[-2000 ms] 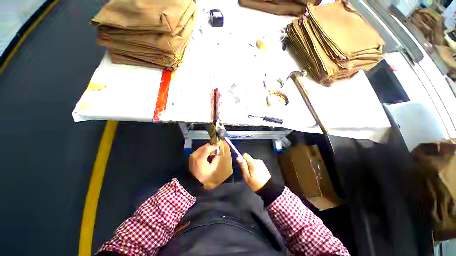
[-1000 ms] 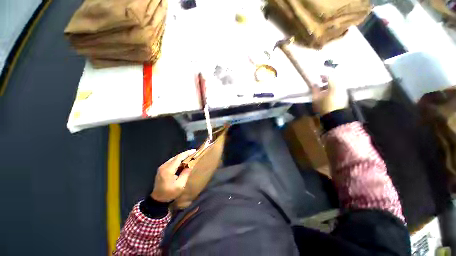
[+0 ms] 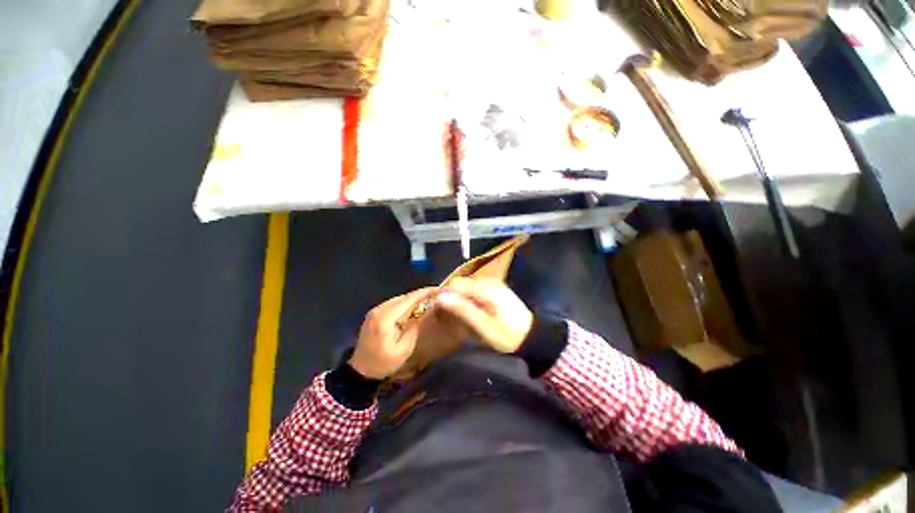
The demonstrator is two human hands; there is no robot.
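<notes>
A folded brown fabric panel (image 3: 494, 263) is held over my dark apron, below the tip of the silvery anvil bar (image 3: 463, 222) that juts from the table edge. My left hand (image 3: 389, 335) grips the panel's left part at its edge. My right hand (image 3: 492, 313) is on the panel's upper edge, its fingertips close to my left fingers. Whatever is between the fingertips is too small to tell. The black-handled hammer (image 3: 769, 185) lies at the right of the table, its handle over the front edge. The wooden-handled hammer (image 3: 674, 125) lies left of it.
Brown panel stacks stand at the back left (image 3: 301, 50) and back right (image 3: 702, 35) of the white table (image 3: 271, 160). A yellow-gold ring (image 3: 594, 127) and a thin dark-handled tool (image 3: 582, 173) lie near the front edge. A cardboard box (image 3: 677, 291) is below right.
The black-headed hammer, first in my right hand at the bar, now lies on the table. My right hand has come back to the panel beside my left. The panel has left the bar.
</notes>
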